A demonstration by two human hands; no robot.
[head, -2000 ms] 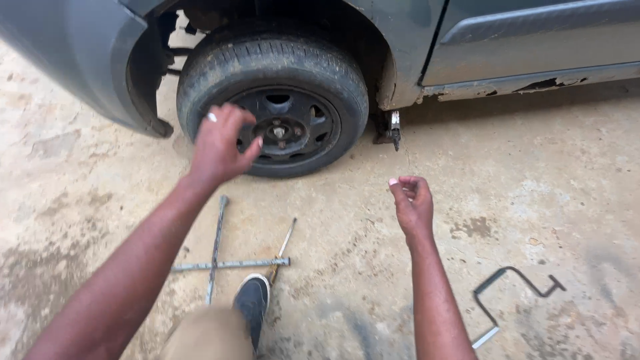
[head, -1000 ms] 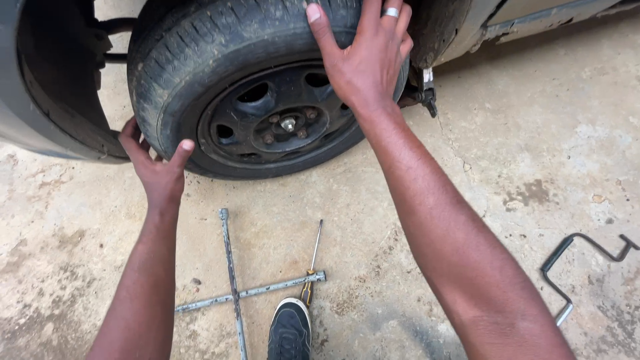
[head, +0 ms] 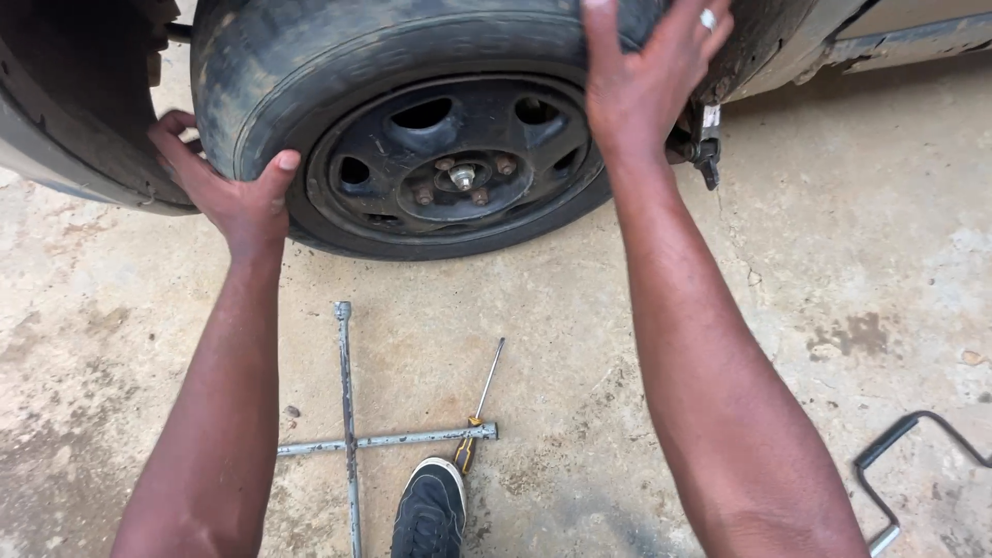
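Observation:
My left hand grips the lower left side of the car tyre, thumb on the sidewall and fingers round the tread. Against the tyre's upper right lies my right hand, a ring on one finger; its fingertips are partly out of the frame. The black steel wheel rim between them has rusty lug nuts around a centre hub nut. A four-way lug wrench lies on the ground, one arm across a yellow-and-black screwdriver.
Right of the wheel, a jack part shows beneath the car's sill. The wheel arch edge curves at left. My shoe touches the ground beside the screwdriver. A black crank handle lies at lower right.
Two seconds ago both hands were in front of the wheel, apart from it; one second ago they were on the tyre, where they remain. The view has moved closer to the wheel.

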